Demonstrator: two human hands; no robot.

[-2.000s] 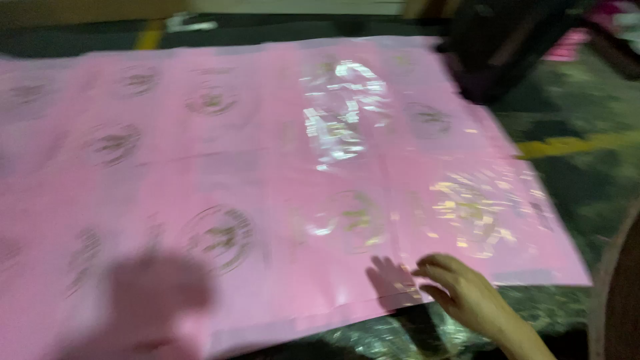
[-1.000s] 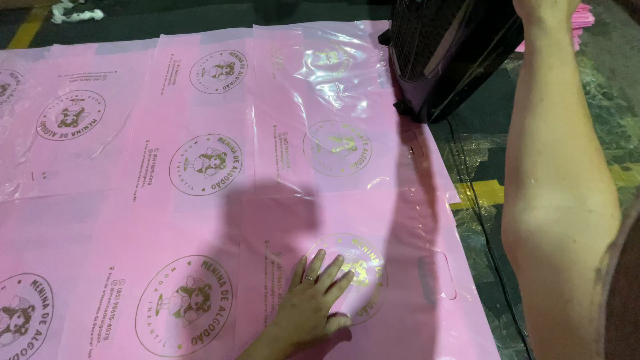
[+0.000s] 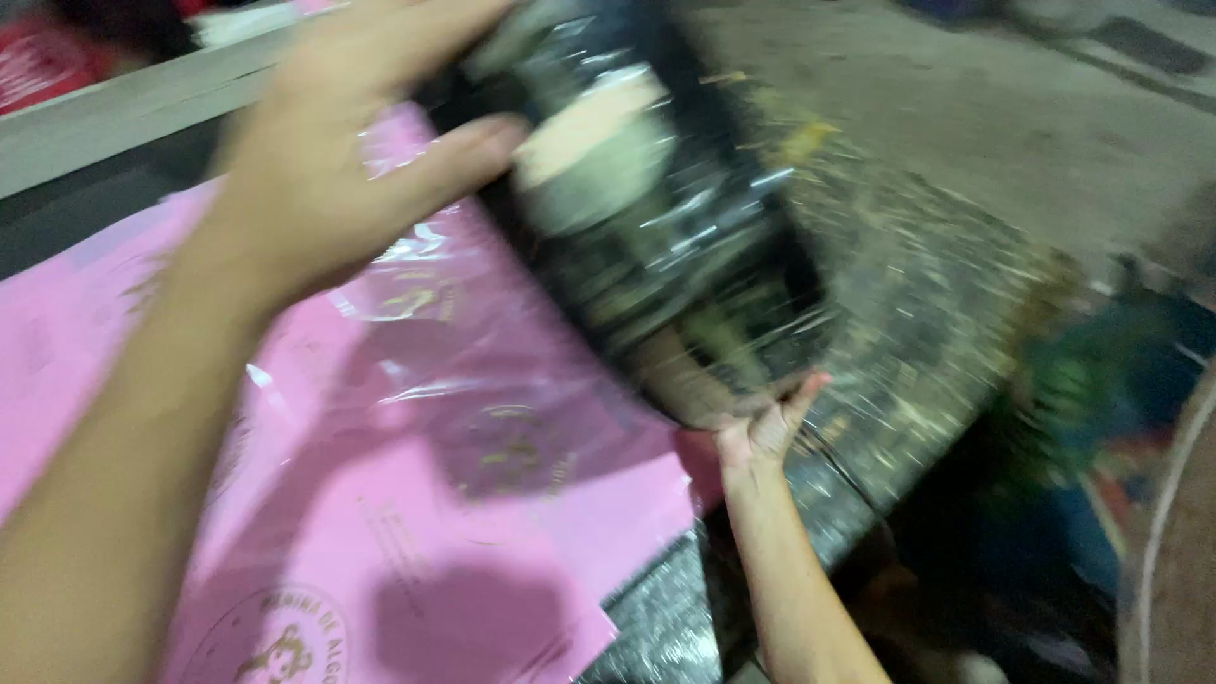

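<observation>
A black, glossy box-shaped object [image 3: 665,247], blurred by motion, is held tilted between both hands above the table. My left hand [image 3: 380,180] grips its upper left side with the thumb across the face; the other fingers are cut off or hidden. Beneath its lower end, my right hand [image 3: 769,427] supports it with the palm turned up. Pink plastic bags [image 3: 380,551] with gold round prints lie overlapped to the left and below, with shadows of the arms and the object on them.
The table's worn, tape-covered surface [image 3: 931,313] extends to the right, and a thin dark cable [image 3: 845,475] runs across its edge. A pale rail [image 3: 123,123] borders the far left, with red material [image 3: 47,62] beyond. Dark, cluttered items lie below the table at right.
My left hand has left the pink bags and now holds the black object. That object, standing at the bags' far right corner a second ago, is now tilted between both hands. The view has swung right.
</observation>
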